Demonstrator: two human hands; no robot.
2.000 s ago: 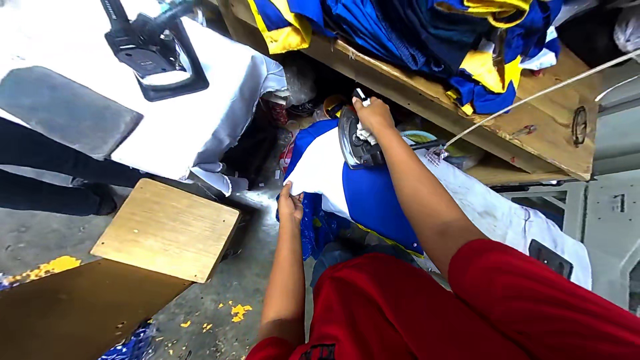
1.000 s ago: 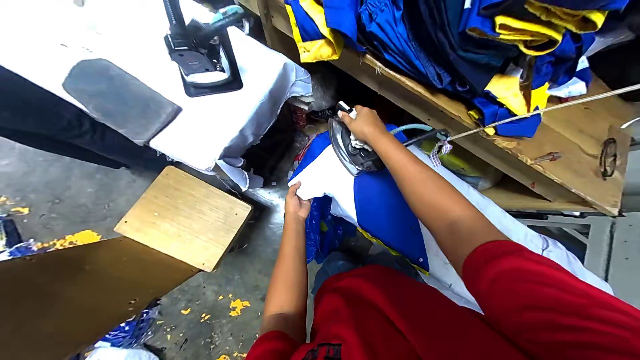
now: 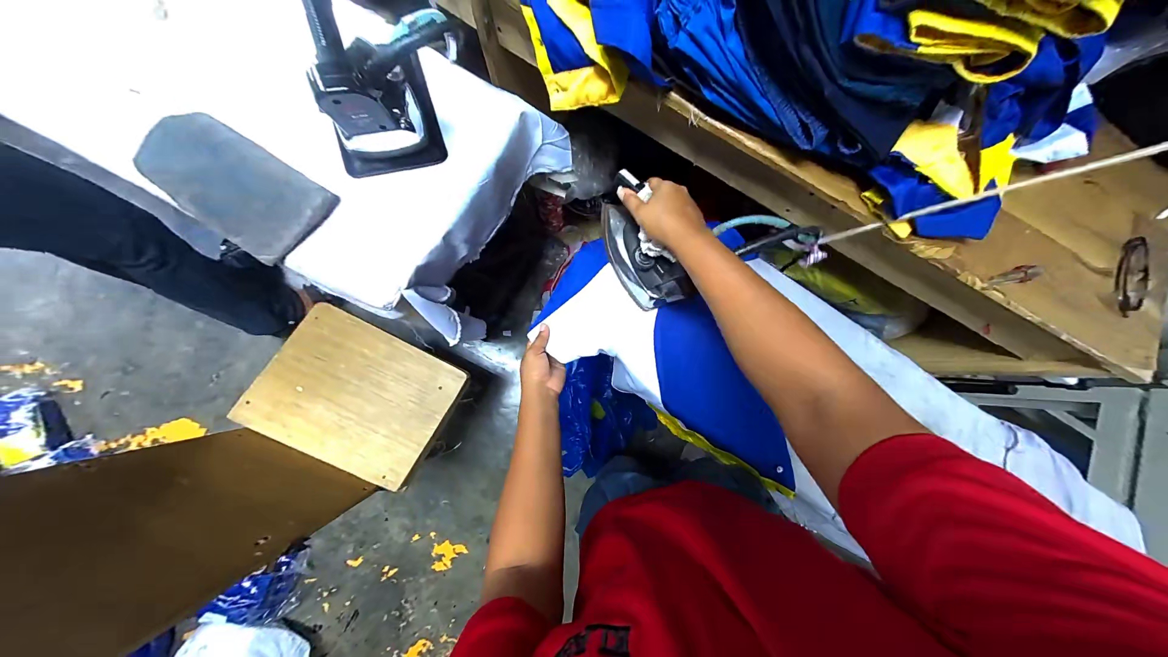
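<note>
My right hand [image 3: 668,214] is closed around the handle of a steam iron [image 3: 639,260], whose soleplate rests on a blue and white garment [image 3: 721,374] with a yellow edge. The garment lies over a narrow ironing board with a white cover [image 3: 876,392]. With my left hand [image 3: 542,367] I pinch the garment's white corner, left of and below the iron. A hose and cord run from the iron toward the right.
Blue and yellow garments [image 3: 785,73] are heaped on a wooden shelf [image 3: 1049,301]. At left, another iron [image 3: 388,119] stands on a white-covered table [image 3: 456,210], beside a person's dark-trousered leg [image 3: 137,242]. A wooden stool [image 3: 351,392] and a brown board [image 3: 164,538] are near.
The iron stays on the garment in my right hand, and my left hand keeps its hold on the white corner. The view has shifted somewhat.
</note>
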